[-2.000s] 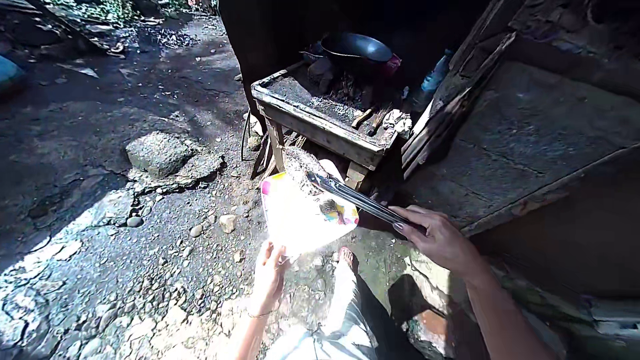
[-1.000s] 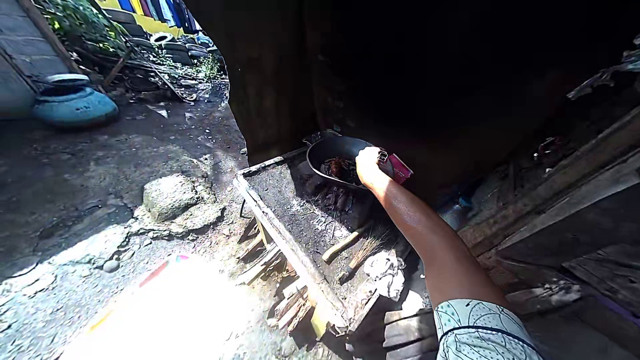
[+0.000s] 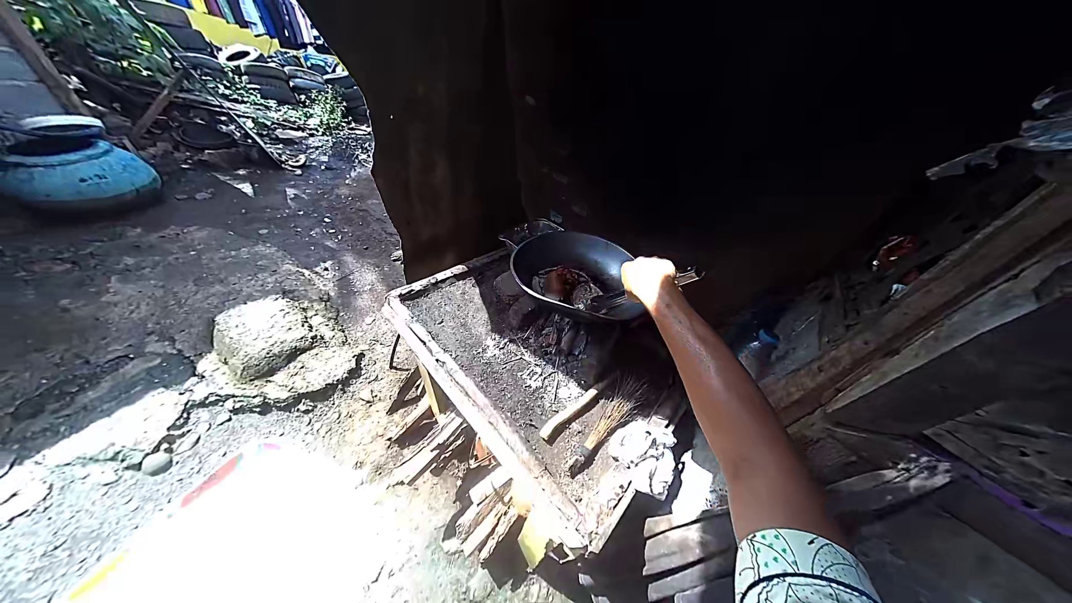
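My right hand (image 3: 649,280) is closed around metal tongs (image 3: 615,299), whose tips reach down into a dark wok (image 3: 586,251) over the ash hearth. Reddish-brown food (image 3: 565,285) lies in the wok beside the tongs. The exact contact between tongs and food cannot be told. At the lower left, a bright, overexposed plate (image 3: 243,536) with a coloured rim shows, but my left hand is not visible.
The wok stands on a wood-framed hearth table (image 3: 469,398) with ash, a stick (image 3: 572,413), a small whisk broom (image 3: 610,419) and crumpled material (image 3: 645,452). Split firewood (image 3: 490,511) sits below. A rock (image 3: 261,337) and a blue pot (image 3: 79,174) are left; wooden boards (image 3: 930,310) slope at right.
Two seconds ago the tongs were at the plate; my right hand has since moved to the wok. My left hand, seen then by the plate, has left the view. The view has shifted toward the hearth.
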